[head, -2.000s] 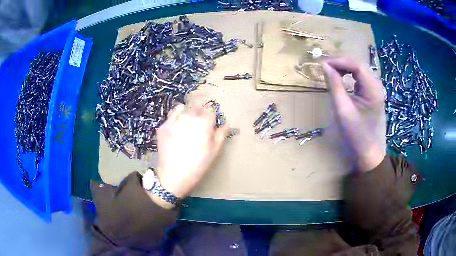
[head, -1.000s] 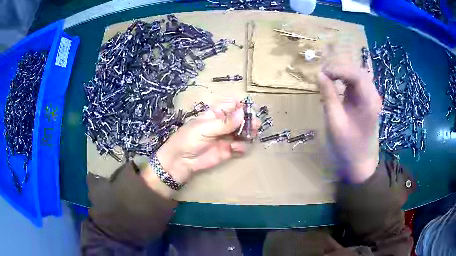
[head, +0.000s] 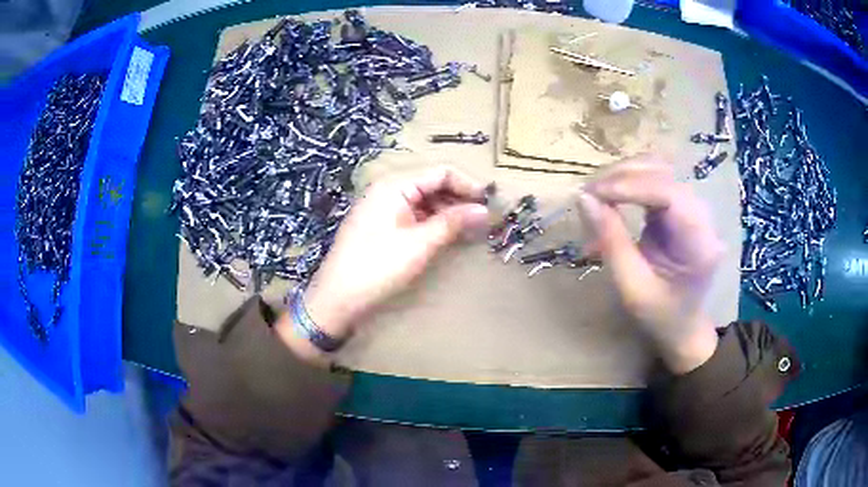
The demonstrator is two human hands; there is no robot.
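My left hand [head: 395, 243] is at the centre of the cardboard sheet, its thumb and forefinger pinched on a small assembly [head: 490, 193]. Only the dark end of the assembly shows past the fingertips. My right hand [head: 657, 252] is to its right, slightly blurred, fingertips together on a thin pale applicator stick [head: 560, 213] that points left and shows faintly. A small group of assemblies [head: 514, 228] lies between the hands. A large heap of assemblies [head: 286, 143] lies at left, and a single assembly [head: 459, 139] lies beside it.
A stained cardboard pad [head: 533, 124] with a white dab [head: 620, 101] and pale spare sticks [head: 595, 62] is at upper right. Another pile of assemblies [head: 785, 195] lies at right. A blue bin [head: 105, 219] of similar parts stands at left. More blue bin shows at upper right.
My left hand went from the heap's edge to the centre with an assembly, whose visible end is now mostly covered by fingers. My right hand has moved down and left from the pad towards it.
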